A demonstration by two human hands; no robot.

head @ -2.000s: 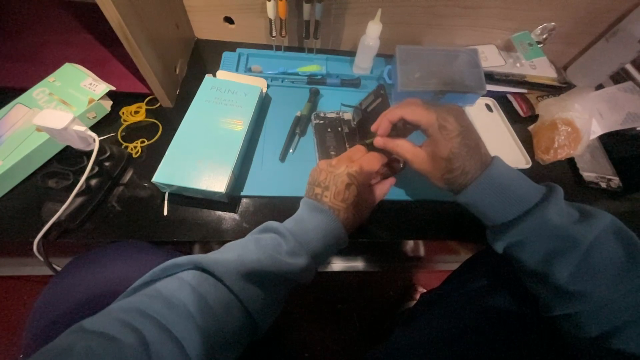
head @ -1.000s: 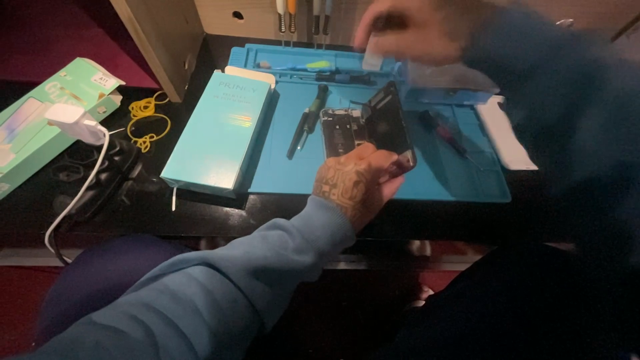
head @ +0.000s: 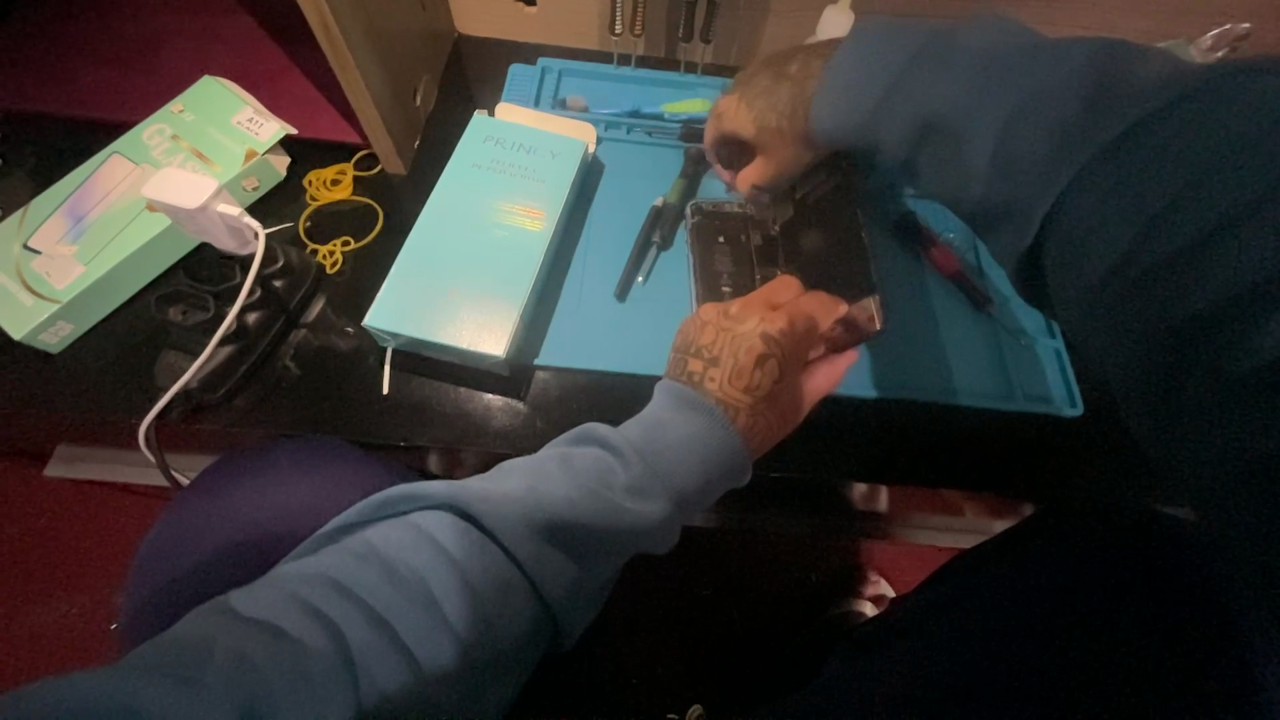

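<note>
An opened smartphone body [head: 728, 255] lies on a blue silicone repair mat [head: 590, 325], its inner parts showing. The phone's dark screen assembly [head: 825, 235] is tilted up along the body's right side. My left hand [head: 755, 355] grips the lower end of this screen assembly. My right hand [head: 770, 125] is above the top end of the phone, blurred, fingers bent; whether it holds anything cannot be made out. Left of the phone, a dark pen-like tool [head: 640, 250] and a green-and-black handled tool [head: 680, 195] lie side by side.
A turquoise box [head: 475, 240] stands on the mat's left part. Further left are yellow rubber bands [head: 342, 215], a white charger with cable [head: 190, 200] and a green screen-glass box [head: 110, 220]. A red-handled screwdriver [head: 945, 260] lies at right; tools hang at the back [head: 688, 20].
My right hand was at the phone two seconds ago, was raised toward the back of the mat one second ago, and is now back over the phone's top. My left hand keeps holding the screen assembly.
</note>
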